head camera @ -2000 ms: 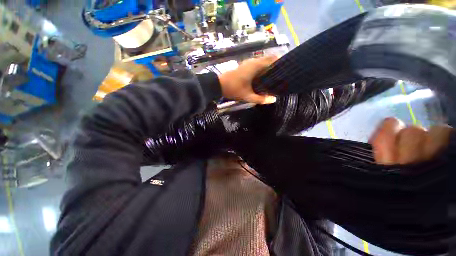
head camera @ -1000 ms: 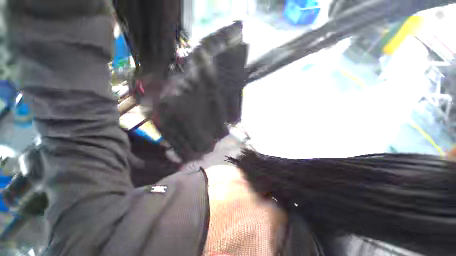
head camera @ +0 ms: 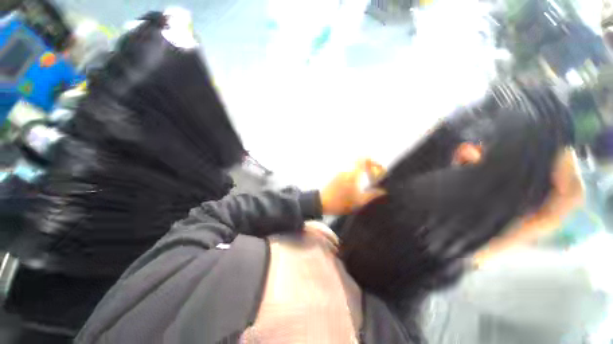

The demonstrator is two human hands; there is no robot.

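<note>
A thick bundle of black cables (head camera: 430,215) lies across the front right of my body, blurred by motion. My left hand (head camera: 353,189), in a dark sleeve, grips its left edge near my chest. My right hand (head camera: 568,185) shows as blurred skin along the bundle's far right side, and a reddish fingertip-like patch shows on its upper face. The right hand seems wrapped around the bundle; most of it is hidden.
A large pile of black cable bundles (head camera: 128,168) fills the left side. Behind it at the upper left is a blue control box (head camera: 33,67) with a red button. The floor (head camera: 302,87) ahead is overexposed. Blurred dark and green shapes stand at the upper right.
The view has swung to the right, away from the machine. The cable pile now sits at the left. My left arm has come down from the upper left, and its hand now shows at the held bundle.
</note>
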